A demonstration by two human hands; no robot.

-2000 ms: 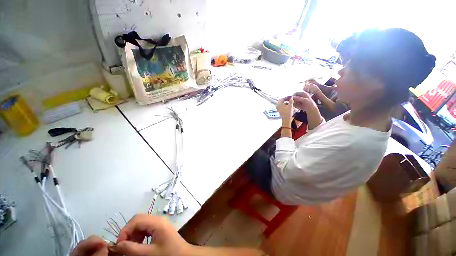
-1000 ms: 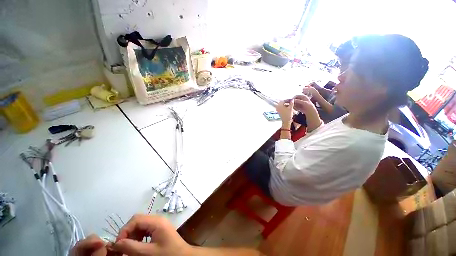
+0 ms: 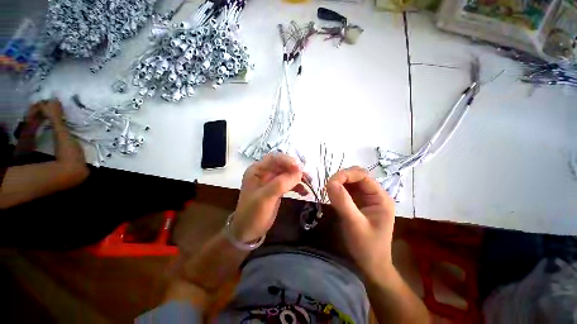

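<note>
My left hand (image 3: pixel 269 193) and my right hand (image 3: pixel 364 212) are both bare and face each other over the table's front edge. Thin dark wire ends (image 3: pixel 326 166) stand up between their fingertips. My left thumb and fingers pinch at the wires; my right thumb and index finger touch or pinch them from the other side. A small dark and pale coil (image 3: pixel 310 216) shows below the fingers. Behind my left hand lies the middle bundle of white leads (image 3: pixel 281 114). The right bundle of leads (image 3: pixel 436 136) lies slantwise near the table seam.
The table (image 3: pixel 348 82) holds a smartphone (image 3: pixel 214 145), keys (image 3: pixel 341 28), a large heap of leads (image 3: pixel 186 60) and a smaller group of leads (image 3: pixel 130 136). A neighbour's arms (image 3: pixel 66 149) are at the left. Red stools (image 3: pixel 148 237) stand below; a printed bag (image 3: pixel 500 25) is back right.
The view has swung left and down. Both my hands now show fully at the centre, still at the thin wires, and the heap, smartphone and left neighbour have come into view.
</note>
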